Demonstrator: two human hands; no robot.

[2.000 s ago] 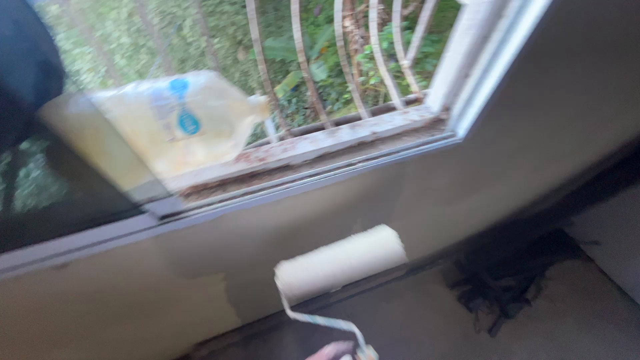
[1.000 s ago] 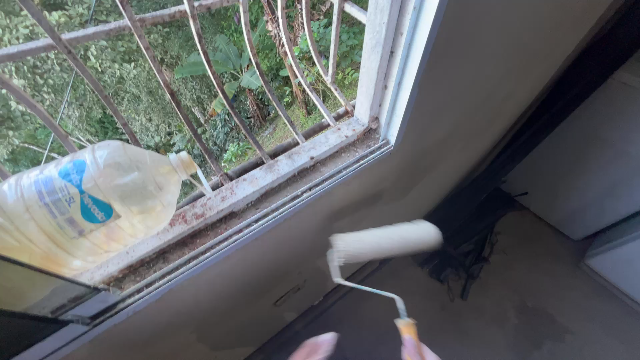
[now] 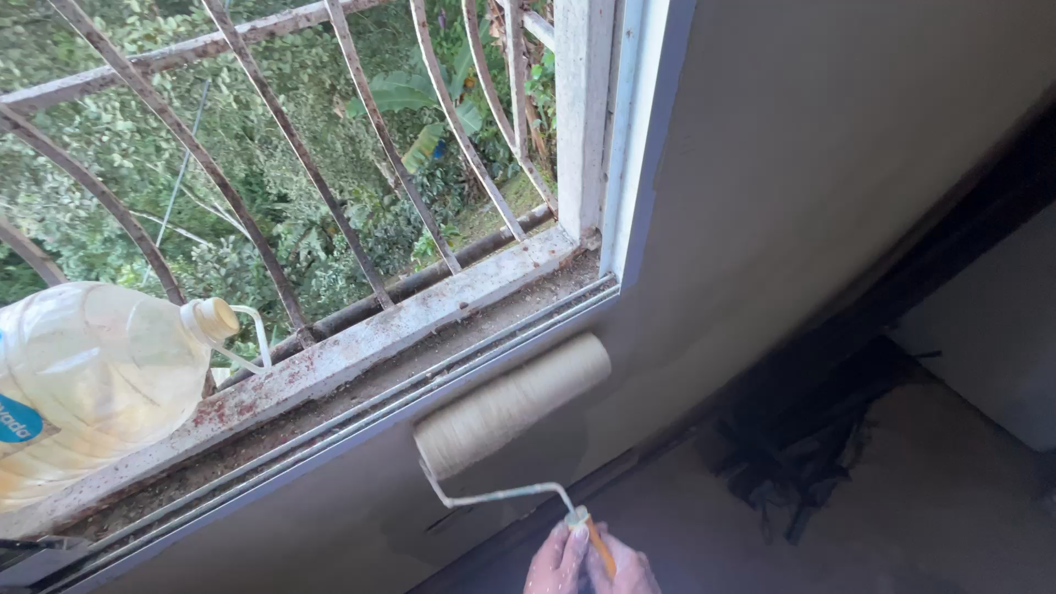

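Both hands are low in the view, closed around a paint roller's orange handle (image 3: 601, 544). My left hand (image 3: 554, 558) has its fingers near the handle's upper end; my right hand (image 3: 627, 569) grips just to the right of it. A bent metal frame runs up to the pale roller cover (image 3: 513, 404), which lies against the wall just below the window's lower edge. Around the cover the wall (image 3: 553, 450) shows a darker patch. Paint specks dot the fingers.
A large clear plastic bottle (image 3: 99, 363) lies on its side at the left of the window sill (image 3: 388, 338). Curved rusty bars (image 3: 285, 124) stand outside, with foliage behind. A white window frame (image 3: 639, 140) borders the wall. Dark crumpled material (image 3: 792, 462) lies on the floor at right.
The roller has come up against the wall beneath the window; a second ago it was lower. My left hand, then apart from the handle, is now on it. The view has shifted.
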